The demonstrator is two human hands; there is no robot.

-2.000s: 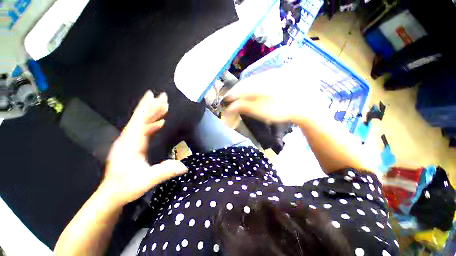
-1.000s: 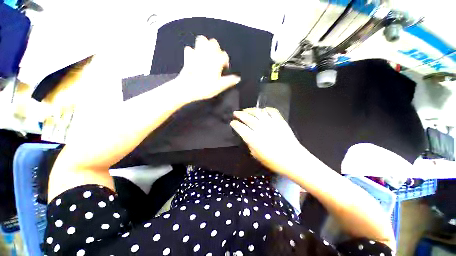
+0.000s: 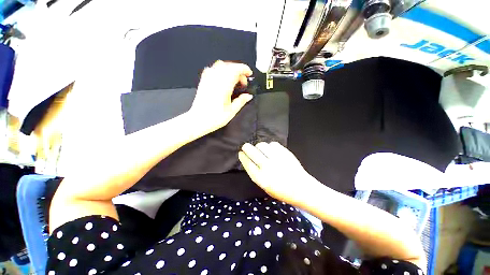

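A large black garment panel [image 3: 344, 113] lies flat on the white table under the machine head. A dark grey pocketing piece [image 3: 156, 110] lies across its left part, and a smaller grey piece [image 3: 274, 110] lies beside it below the needle. My left hand [image 3: 223, 94] is on the cloth just left of the needle, fingers curled; something small and dark shows at its fingertips, too unclear to name. My right hand [image 3: 271, 166] lies with its fingertips on the pocketing near the lower edge of the grey piece. The presser foot area [image 3: 270, 80] has a yellow piece beside it.
The lockstitch machine [image 3: 419, 32] spans the upper right, with ribbed knobs [image 3: 313, 86] hanging low. The white table [image 3: 91, 107] extends left. Blue baskets stand at lower left [image 3: 29, 204] and lower right [image 3: 424, 215]. A dark pad [image 3: 475, 144] lies at the far right.
The view has swung from the right-side basket back to the machine. Since one second ago, my left hand has come nearer the needle with fingers curled, and my right hand has slid slightly towards me.
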